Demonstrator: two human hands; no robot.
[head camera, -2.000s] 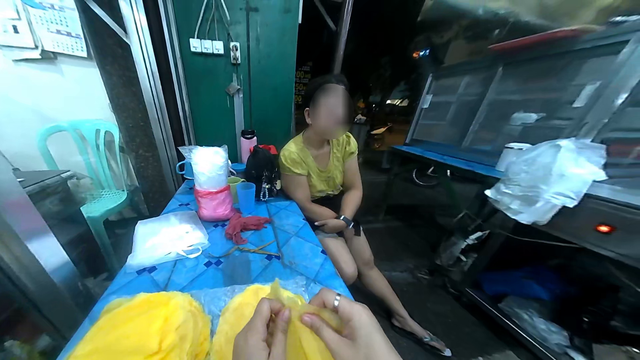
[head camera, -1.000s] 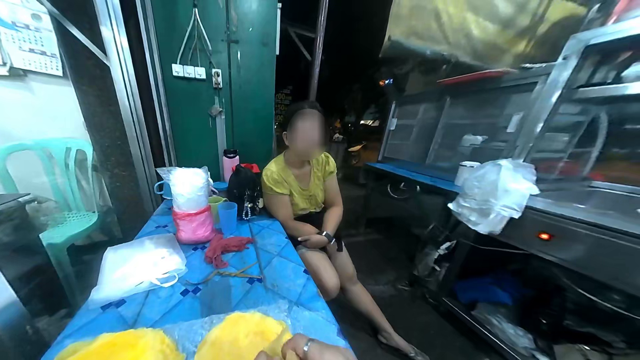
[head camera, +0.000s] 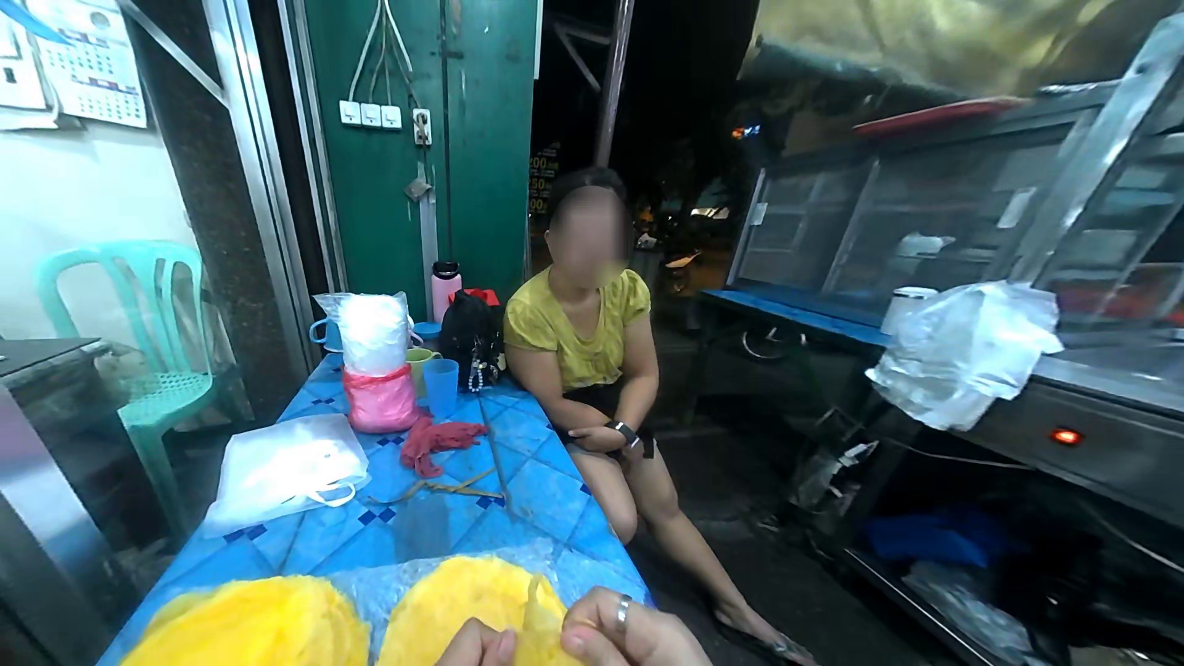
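Two piles of thin, round yellow sheets, perhaps dough wrappers, lie on clear plastic at the near end of the table: a left pile (head camera: 250, 624) and a right pile (head camera: 453, 597). Over the right pile, my left hand (head camera: 479, 645) pinches a thin yellow sheet (head camera: 538, 629) between thumb and finger. My right hand (head camera: 634, 634), with a ring on one finger, grips the same sheet from the right. Part of both hands is cut off by the bottom edge of the view.
The blue tiled table (head camera: 536, 481) bears a white bag (head camera: 291, 467), a red cloth (head camera: 435, 444), a pink bag (head camera: 379, 398), a blue cup (head camera: 441, 388) and a black bag (head camera: 472, 338). A person (head camera: 592, 342) sits at its right side. A metal cart (head camera: 1110, 398) stands at right.
My hands went down toward the bottom edge of the view, then came partly back up; they stay near the right pile. The seated person remains in place.
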